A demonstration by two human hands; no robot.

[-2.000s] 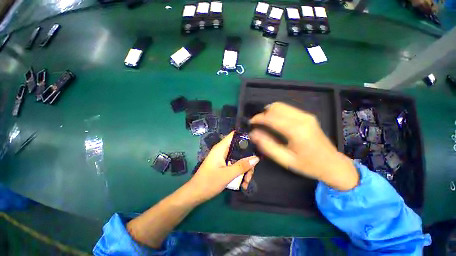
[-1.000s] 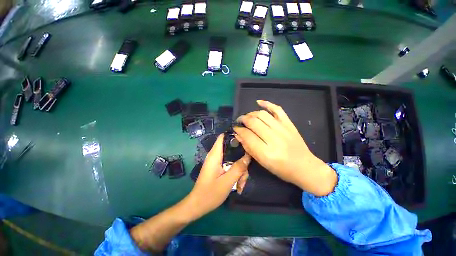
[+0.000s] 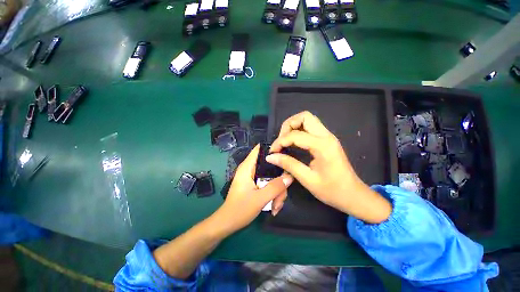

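Observation:
A phone body (image 3: 264, 183), black at its far end and white at its near end, is held upright along my view by my left hand (image 3: 249, 191), over the left edge of the parts tray (image 3: 330, 90). My right hand (image 3: 313, 162) has its thumb and fingertips at the phone's black far end. The fingers partly hide that end, and I cannot tell whether they pinch a separate square part. A loose pile of dark square parts (image 3: 226, 121) lies left of the phone. More square parts (image 3: 431, 142) fill the tray's narrow right compartment.
Several phone bodies (image 3: 238, 60) lie beyond the tray, with tight rows of phones (image 3: 206, 17) farther off. Narrow dark housings (image 3: 52, 101) and a clear plastic strip (image 3: 114, 179) lie left. A grey post (image 3: 484, 54) slants in at the upper right.
My right hand has come in to the phone's black end and its fingers have shifted there. My left hand keeps holding the phone. The far phones have shifted slightly left in view.

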